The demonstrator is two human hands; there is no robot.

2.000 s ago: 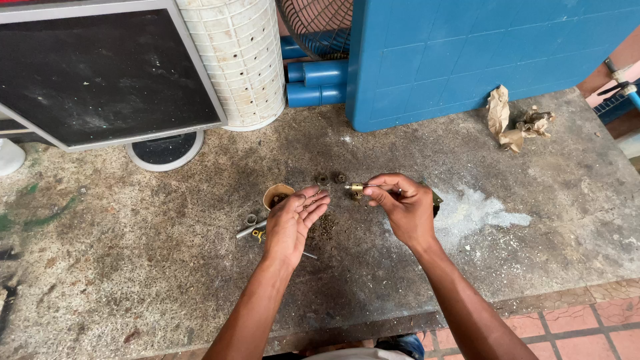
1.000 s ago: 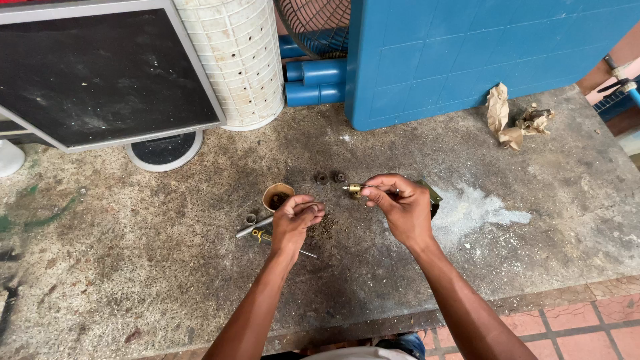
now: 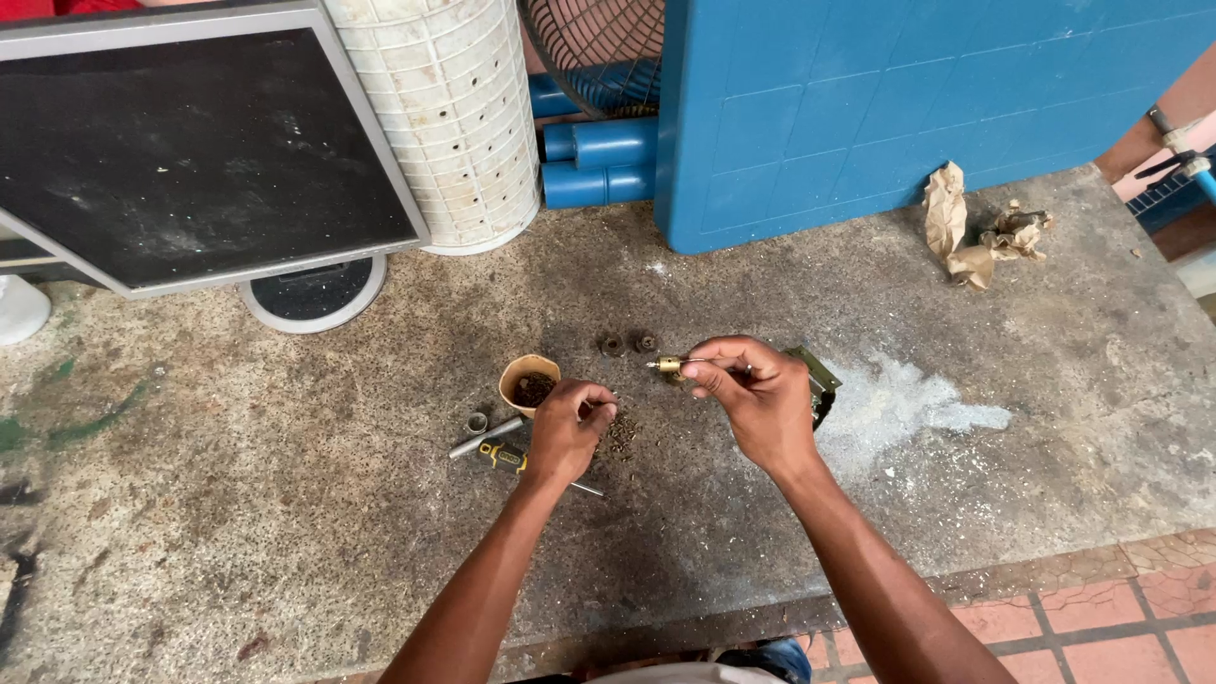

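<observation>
My right hand (image 3: 755,394) pinches a small brass cylinder (image 3: 670,365) with a thin metal rod or pin, held over the stone worktop. My left hand (image 3: 573,427) hovers over small scattered brass-coloured pieces (image 3: 622,432), its thumb and fingertips together; whether a tiny piece is between them cannot be told. Beside it stands a tan cup (image 3: 529,367) with small dark bits inside. A metal tube (image 3: 486,438), a metal ring (image 3: 477,423) and a black-and-yellow screwdriver handle (image 3: 503,456) lie left of that hand. Two dark round metal parts (image 3: 629,345) sit beyond the hands.
A green metal box (image 3: 813,366) lies partly behind my right hand, next to spilled pale powder (image 3: 902,404). Crumpled brown paper (image 3: 969,233) is at the back right. A monitor (image 3: 323,275), a white perforated cylinder (image 3: 446,123) and a large blue panel (image 3: 855,123) stand along the back.
My left hand was turned palm up with its fingers extended; it has turned over and its fingers have curled together. My right hand keeps the brass cylinder in nearly the same place.
</observation>
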